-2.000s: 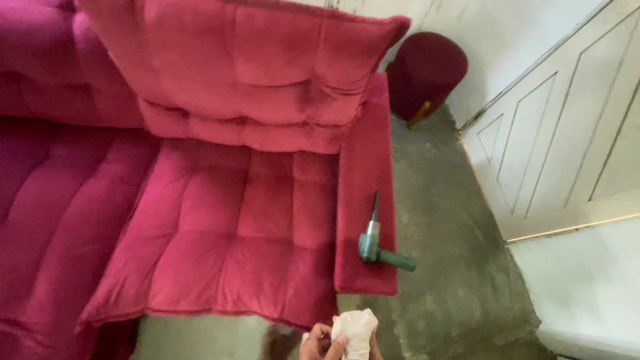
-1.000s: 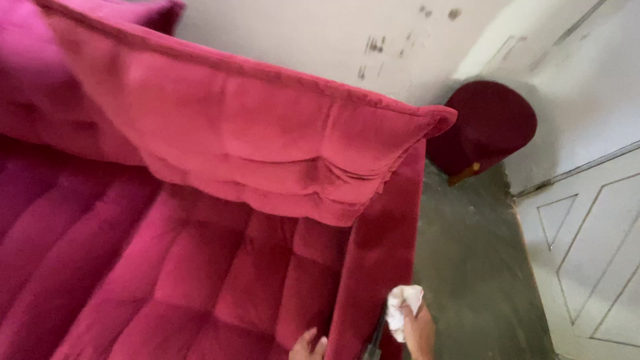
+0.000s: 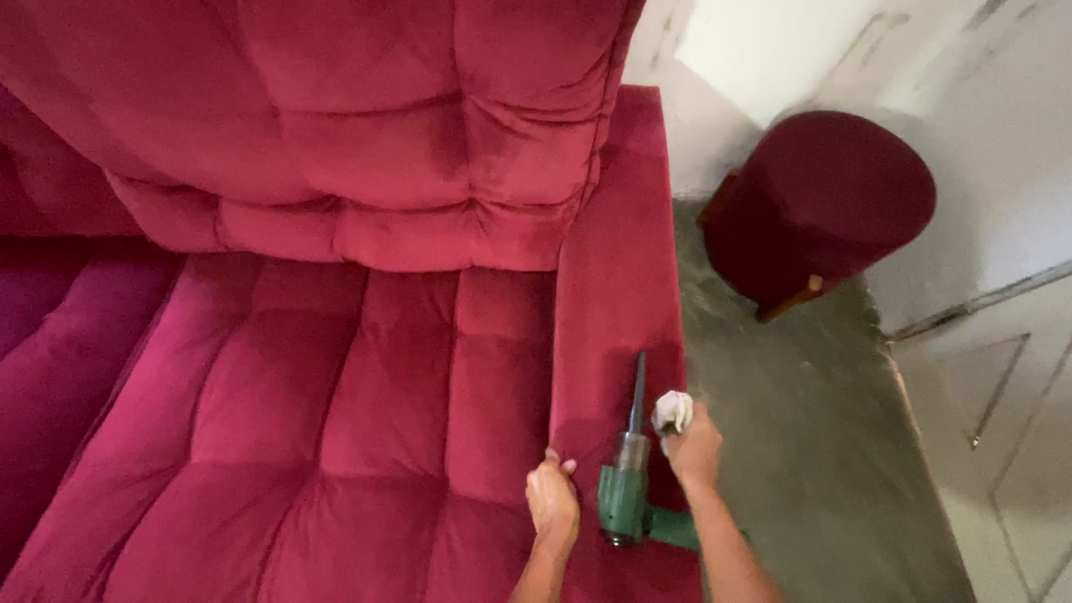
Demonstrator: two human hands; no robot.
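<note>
My right hand is closed on a crumpled white cloth above the outer edge of the red velvet sofa arm. A green power tool with a long dark pointed bit lies on that arm, between my two hands; my right forearm hides the end of its handle. My left hand rests at the inner edge of the sofa arm, fingers curled; whether it pinches the fabric I cannot tell. Beside it spreads the tufted seat cushion.
Behind the seat rises the tufted back cushion. A dark red round stool with wooden legs is at the upper right by the marked wall. Grey floor runs between the sofa and a white panelled door.
The cloth and my right hand were below the front end of the sofa arm two seconds ago; now they are over its outer side. My left hand has come to its inner edge.
</note>
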